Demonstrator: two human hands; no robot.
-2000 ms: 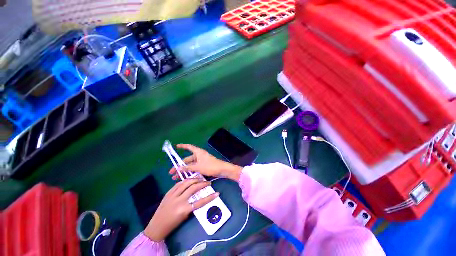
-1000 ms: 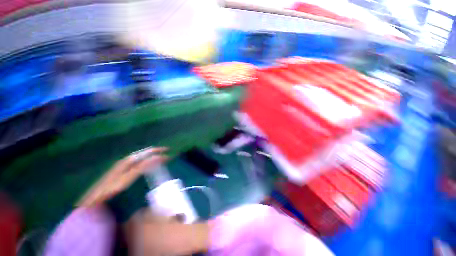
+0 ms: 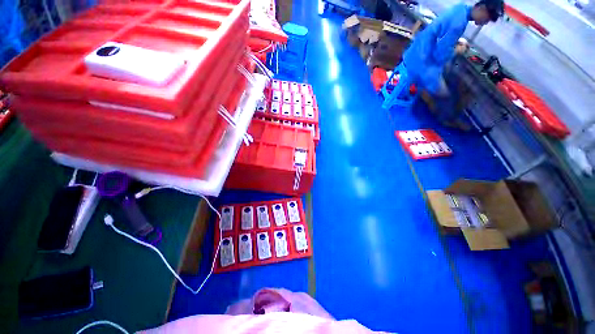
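Neither of my hands can be made out. Only pink sleeve fabric shows at the bottom edge, with a darker reddish fold in it. On the green bench at the left, a dark phone lies with a small plug at its right end. Behind it, a black phone rests on a white power bank. A purple round-headed device with a dark handle lies beside them. A white charging cable loops over the bench edge. Another white power bank lies on top of the red tray stack.
The red tray stack stands on the bench. On the floor are a filled red tray, more red trays, an open carton and another filled tray. A person in blue is by the far right bench.
The view has swung right, from the bench to the aisle. My hands and the power bank under them have left the picture.
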